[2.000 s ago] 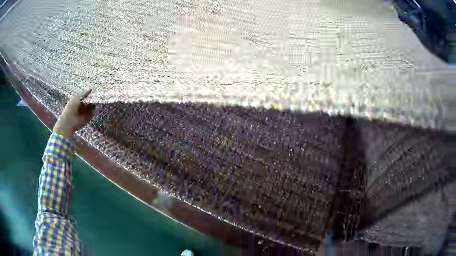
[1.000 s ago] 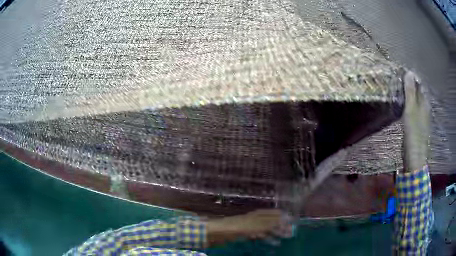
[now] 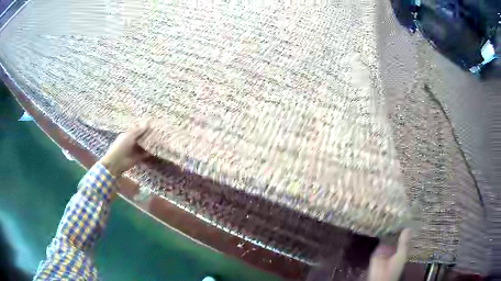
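Note:
A wide beige flecked tweed fabric (image 3: 263, 110) covers most of the view. My left hand (image 3: 127, 148) grips its near edge at the left, above the table side. My right hand (image 3: 389, 258), blurred and partly cut off by the bottom rim, holds the near right corner of the same sheet. Between my hands the edge is lifted a little, with a dark gap under it. Darker fabric plies (image 3: 220, 211) show below the lifted edge, along the table side.
The reddish-brown table edge (image 3: 165, 211) curves along the near side, above a green floor (image 3: 159, 252). More flecked fabric (image 3: 428, 164) lies at the right beyond the sheet's edge. A dark shape (image 3: 453, 33) with pale bits is at the top right. A metal piece (image 3: 434, 271) stands at the bottom right.
My left hand has moved from the bottom middle onto the fabric edge at the left. My right hand has come down with the corner, and the dark opening has narrowed. The view has shifted.

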